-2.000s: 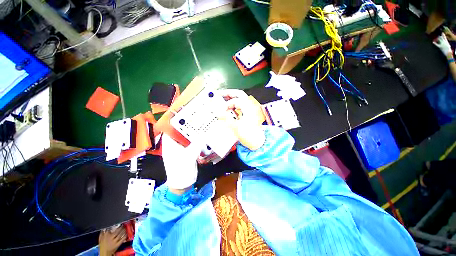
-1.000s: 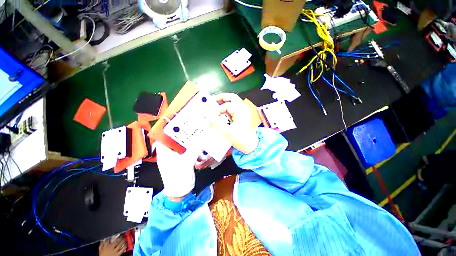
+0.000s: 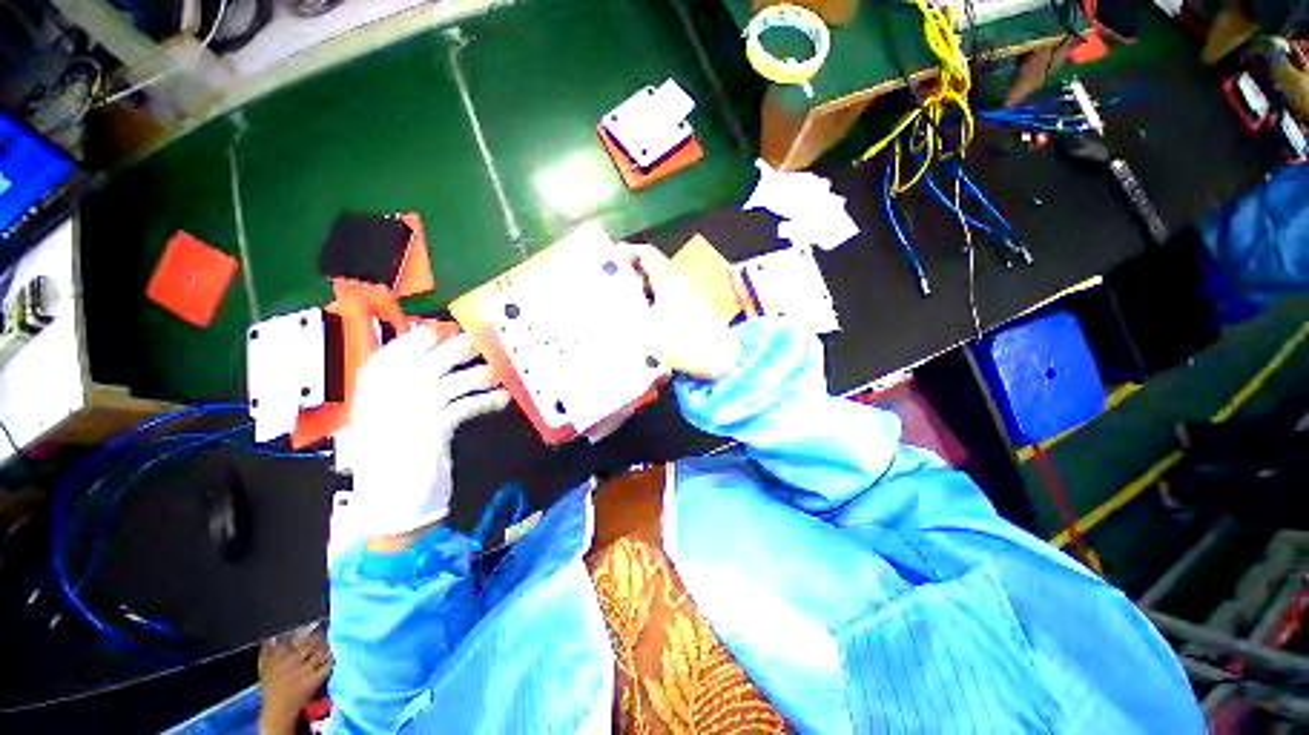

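A white square unit [image 3: 567,333] with dark corner dots lies tilted over an orange-red pad in front of my chest. My right hand [image 3: 682,316] grips its right edge, with fingertips bent onto it. My left hand [image 3: 409,417], in a white glove, is off the unit's left side with fingers apart over orange-red pieces [image 3: 376,309]; its fingertips come close to the unit. Whether they touch anything is unclear. Another white unit [image 3: 284,376] lies on an orange-red pad left of my left hand.
A black square [image 3: 365,249] and an orange-red pad [image 3: 193,279] lie on the green surface, with a white unit [image 3: 649,124] farther back. Crumpled white paper [image 3: 804,206], another white unit [image 3: 790,287] and yellow cables [image 3: 940,101] are right. Another person's hand [image 3: 293,663] shows lower left.
My left hand has let go of the held unit and moved left, its fingers spreading. More of the orange-red pad shows around the unit. The whole view has shifted.
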